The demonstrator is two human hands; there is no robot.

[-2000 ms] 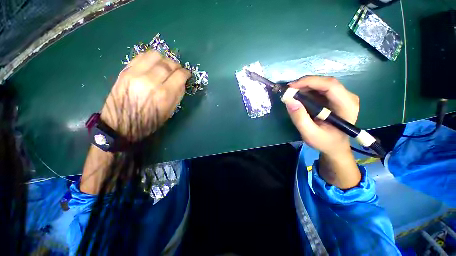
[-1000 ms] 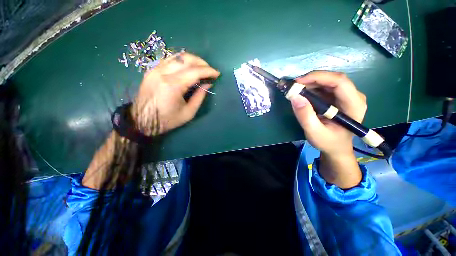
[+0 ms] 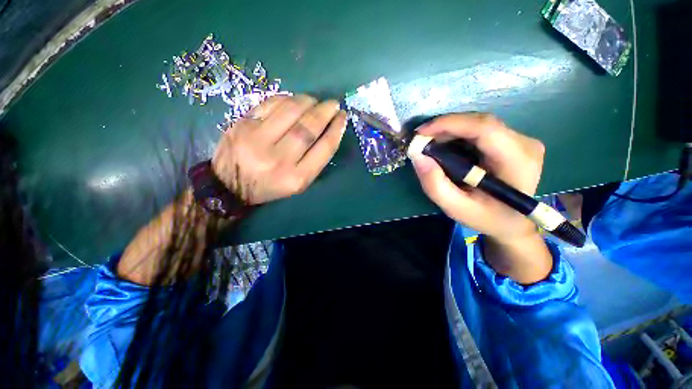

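Note:
The circuit board (image 3: 377, 125) lies flat on the green bench, silvery with glare and green edges. My right hand (image 3: 482, 171) holds the black pen-shaped soldering iron (image 3: 501, 186) with pale bands. Its thin tip reaches over the board to the upper left edge. My left hand (image 3: 284, 144) is at the board's left, thumb and fingers pinched at the upper left edge, close to the iron tip. The small component in that pinch is almost wholly hidden by the fingertips. The component pile (image 3: 216, 76), many small silvery leaded parts, lies beyond my left hand, which partly covers its near edge.
Another silvery board or stack with green edges (image 3: 588, 32) lies at the upper right. A black box (image 3: 675, 76) stands at the far right. A cable and a blue sleeve (image 3: 645, 216) show below it. Dark blurred strands cross the view over my left wrist.
My left hand has moved from the component pile right to the board; a thin lead showed in its fingers a second ago. The iron tip has shifted slightly left and down.

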